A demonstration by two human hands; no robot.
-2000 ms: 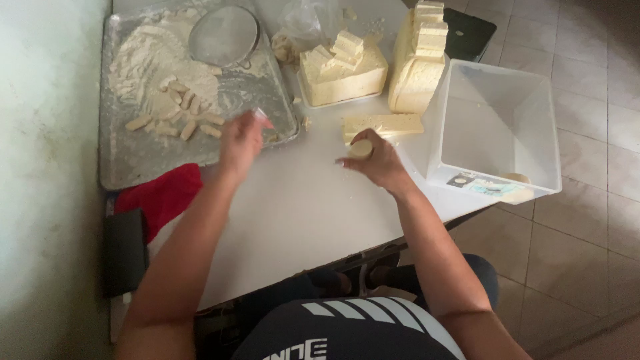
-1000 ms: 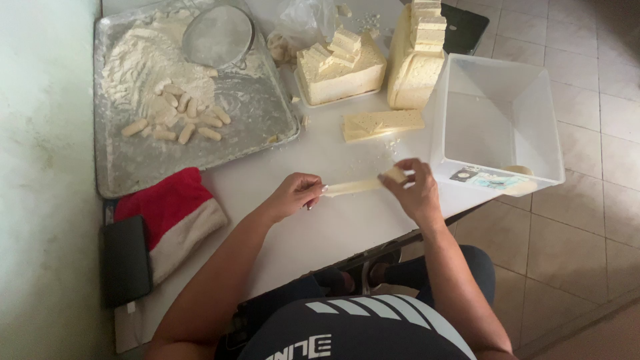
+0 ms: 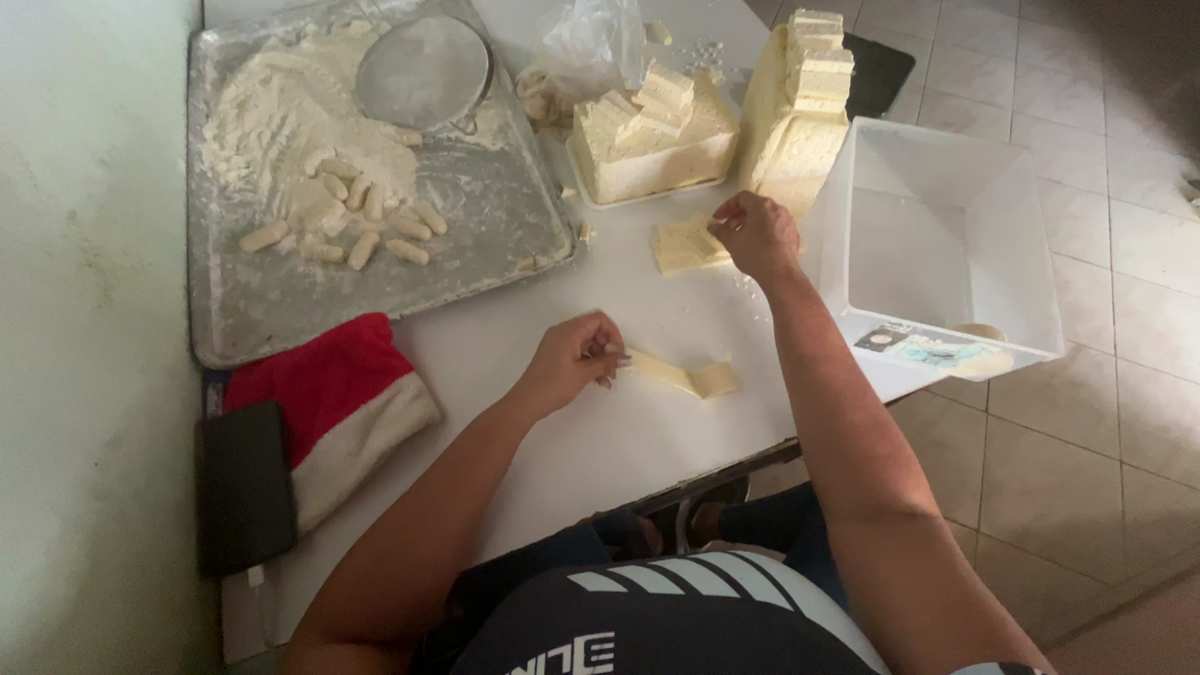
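Observation:
My left hand [image 3: 583,361] pinches one end of a flat dough strip [image 3: 680,375], which lies across the white tabletop with its far end slightly folded. Up and to the right, my right hand [image 3: 757,234] is at the cheese sticks [image 3: 682,247], its fingertips at their right end; whether it grips one is not clear. Behind them, a large cheese block [image 3: 656,164] with cut pieces on top sits in a shallow white tray. A taller cheese block [image 3: 797,141], also topped with cut sticks, stands to the right, partly behind my right hand.
A floury metal tray [image 3: 487,253] at the left holds flour, a round sieve [image 3: 424,73] and several short dough pieces [image 3: 364,250]. A clear plastic bin [image 3: 947,234] stands at the right edge. A red and white cloth [image 3: 347,412] and a dark flat device [image 3: 246,487] lie front left.
My right hand has left the strip and moved up to the cheese sticks. The strip, stretched between both hands a second ago, now rests on the tabletop with its left end in my left hand.

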